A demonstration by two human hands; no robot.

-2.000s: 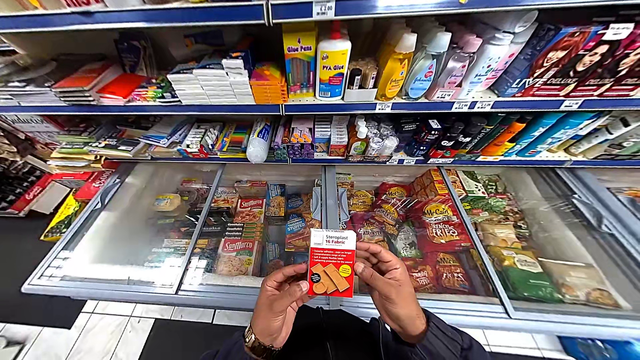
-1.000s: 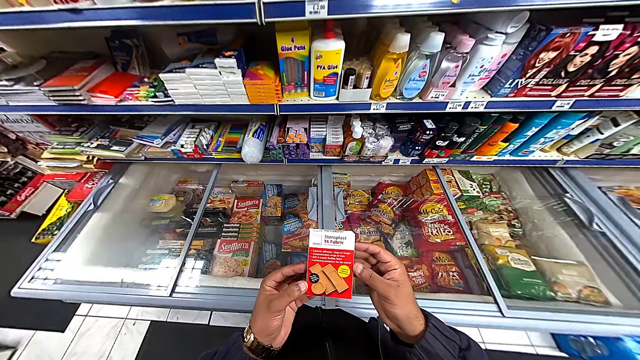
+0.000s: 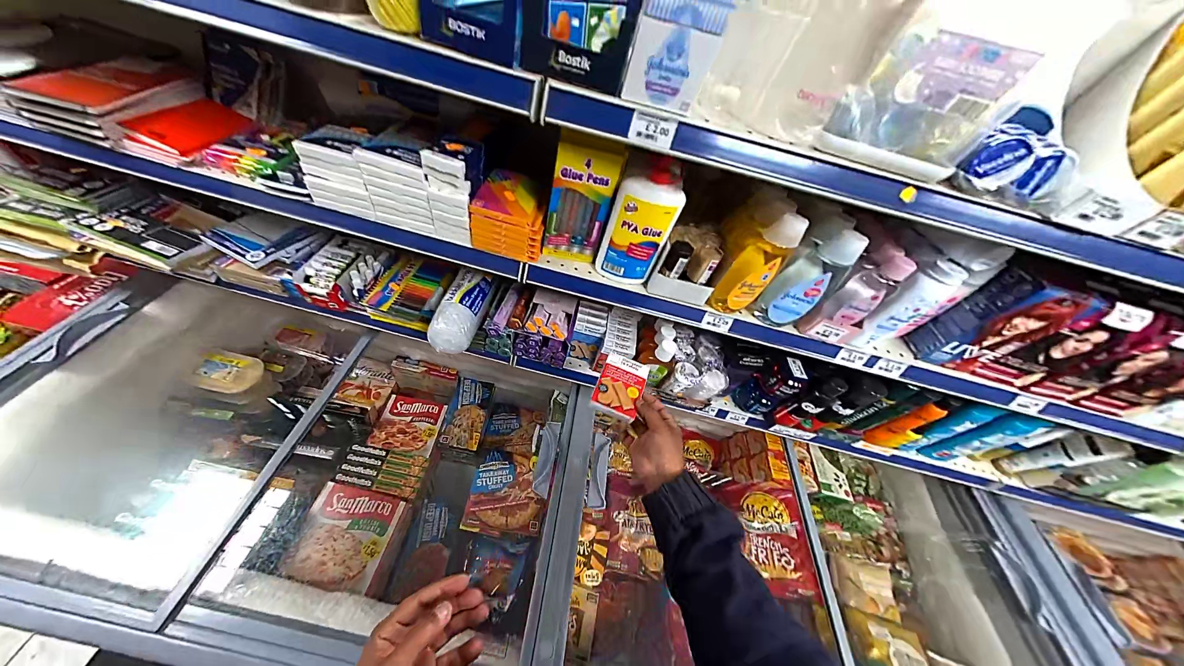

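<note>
My right hand (image 3: 657,442) reaches out to the lower shelf and grips a small red and white box of fabric plasters (image 3: 621,384) by its lower right side. The box is at the shelf's front edge, just left of some small bottles and below a row of small white boxes (image 3: 622,330). Whether it rests on the shelf I cannot tell. Low in the view, my left hand (image 3: 430,624) is over the freezer's glass lid, fingers apart and slightly curled, holding nothing.
A chest freezer with sliding glass lids (image 3: 305,435) spans the space below the shelves, with boxed pizzas (image 3: 347,536) and bags of fries (image 3: 768,532) inside. Above stand a PVA glue bottle (image 3: 641,227), a glue pens box (image 3: 581,199) and baby oil bottles (image 3: 754,259).
Both hands held the box over the freezer before. My left hand has let go, and my right hand has carried the box forward to the lower shelf. The view has moved closer and tilted.
</note>
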